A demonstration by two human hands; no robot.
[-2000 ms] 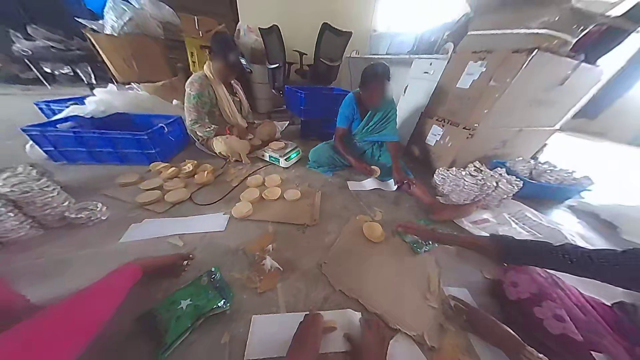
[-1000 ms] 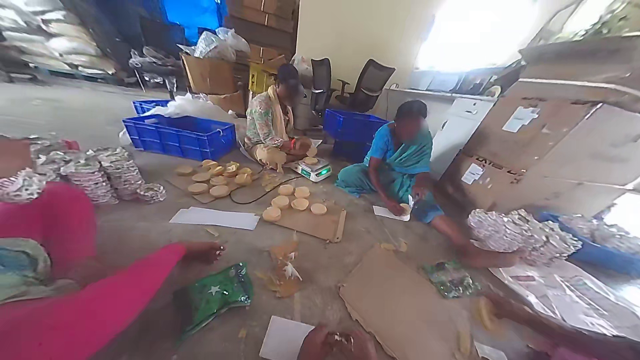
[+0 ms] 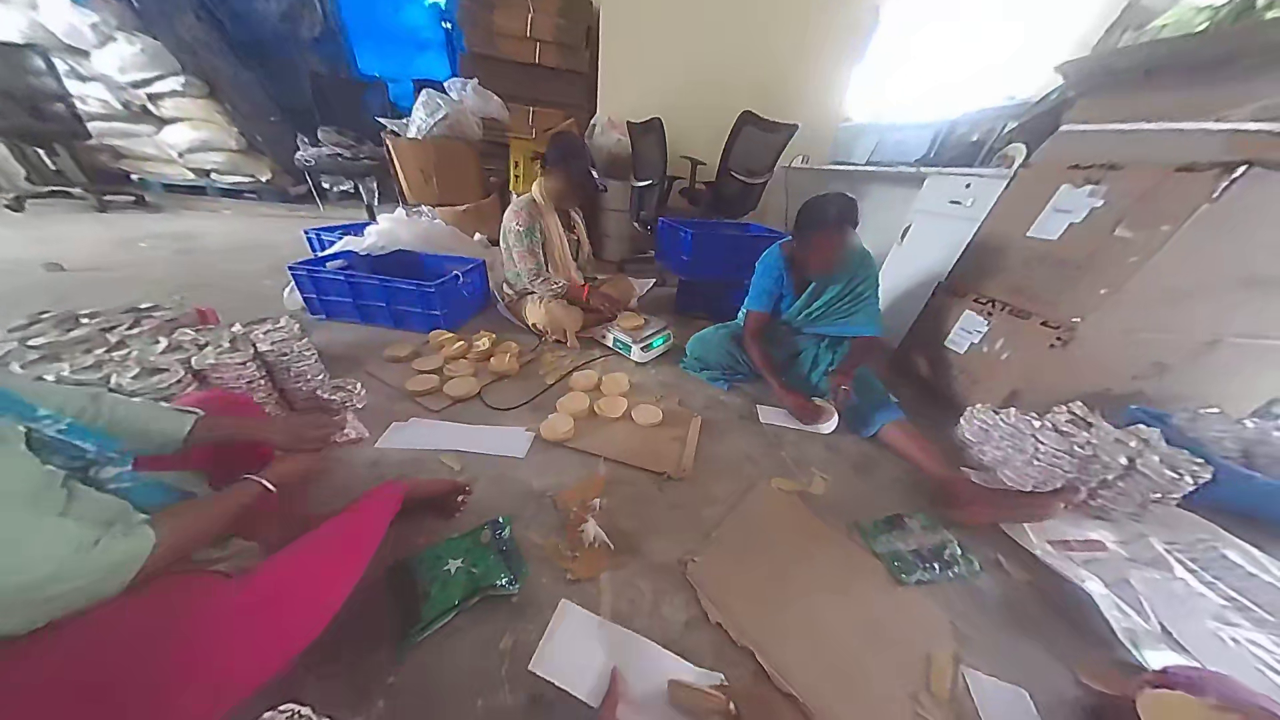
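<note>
At the bottom edge, a finger of my left hand (image 3: 611,697) shows over a white paper sheet (image 3: 600,645); the rest of that hand is cut off. To its right, my right hand (image 3: 765,702) is partly in view at a tan round disc (image 3: 700,698), seen nearly edge-on. A torn flat cardboard sheet (image 3: 820,600) lies right of my hands. A shiny green packet (image 3: 465,575) with a white star is on the floor to the left, and another green packet (image 3: 918,548) rests beyond the cardboard on the right.
Tan discs (image 3: 610,406) lie on cardboard near a digital scale (image 3: 638,340). Co-workers sit at the left, behind the scale and at centre right. Silvery wrapped stacks (image 3: 1080,455) stand right, more (image 3: 280,360) left. Blue crates (image 3: 390,290) and large cartons (image 3: 1060,270) are farther back.
My view has swung left, and my hands sit lower in it. The co-worker's hand seen at the right-hand green packet two seconds ago is off it. A left co-worker's hands now show beside the silvery stacks.
</note>
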